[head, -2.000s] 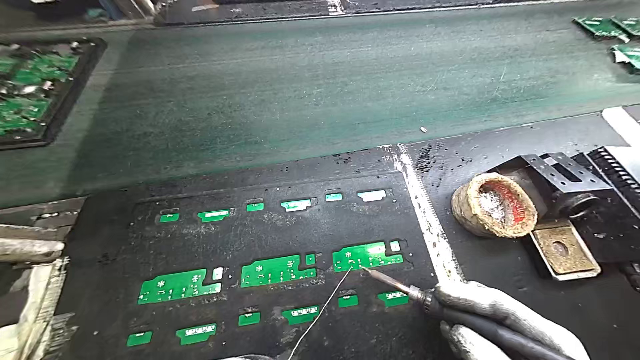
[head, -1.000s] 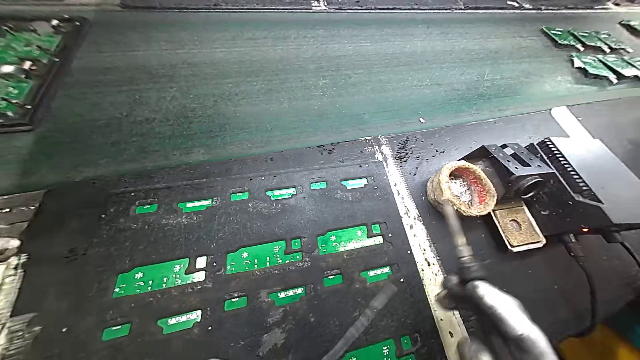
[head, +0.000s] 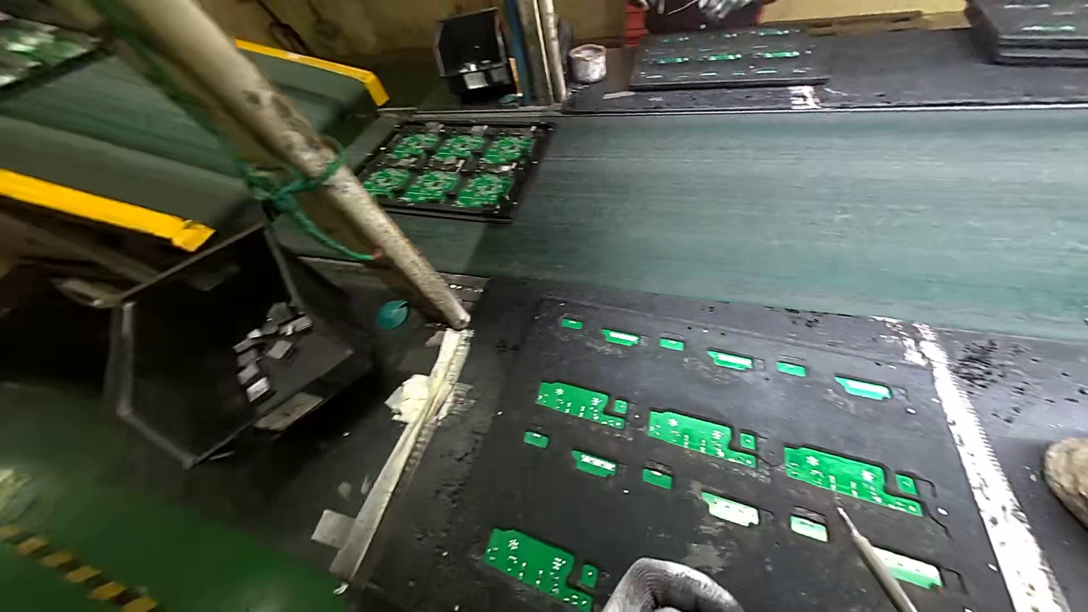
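Note:
A black fixture tray (head: 646,535) holds green circuit boards in cut-outs. My left hand (head: 671,588), in a grey-white glove, shows only in part at the bottom edge, near a larger green circuit board (head: 531,565); whether it holds anything is hidden. A soldering iron (head: 880,565) enters from the lower right, its tip just below the right-hand large board (head: 850,478) of the middle row. My right hand is out of view, below the frame.
A green conveyor belt (head: 765,195) runs behind, carrying a tray of circuit boards (head: 442,170). A slanted pole (head: 340,183) stands at left, beside a black bin (head: 204,357) with small metal parts. A round pot (head: 1069,476) is cut off at the right edge.
The view has swung far to the left. The soldering iron, at the round pot a second ago, is now over the fixture tray. My left glove has come into view at the bottom.

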